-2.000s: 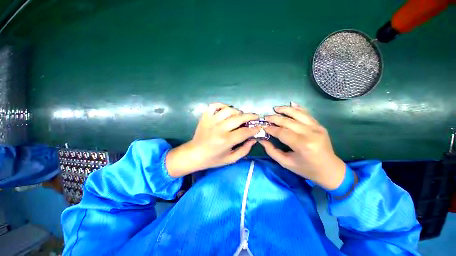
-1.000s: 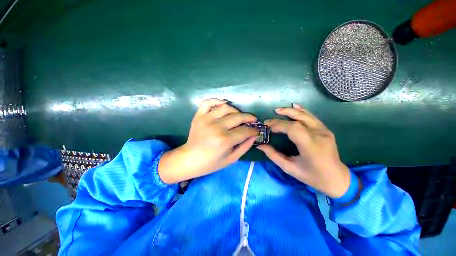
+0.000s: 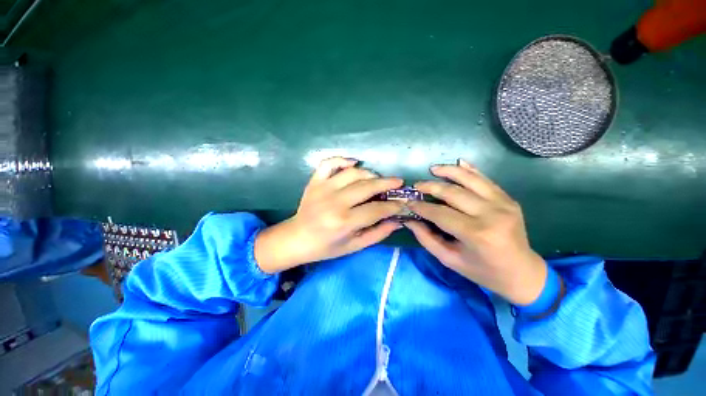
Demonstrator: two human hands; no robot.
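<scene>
A small dark and silver housing is held between the fingertips of both hands, in front of the blue smock at the bench's near edge. My left hand grips it from the left, and my right hand grips it from the right. The fingers cover most of it; only a shiny strip of its edge shows between them.
A round dish of tiny silver screws stands on the green bench at the right. An orange screwdriver lies or hangs at the upper right. A parts tray and clear stacked trays are at left, beside another person's blue sleeve.
A second ago my right fingers were partly off the housing and its face showed; now both hands' fingertips close around it. The dish and the screwdriver sit slightly further right in view than two seconds ago.
</scene>
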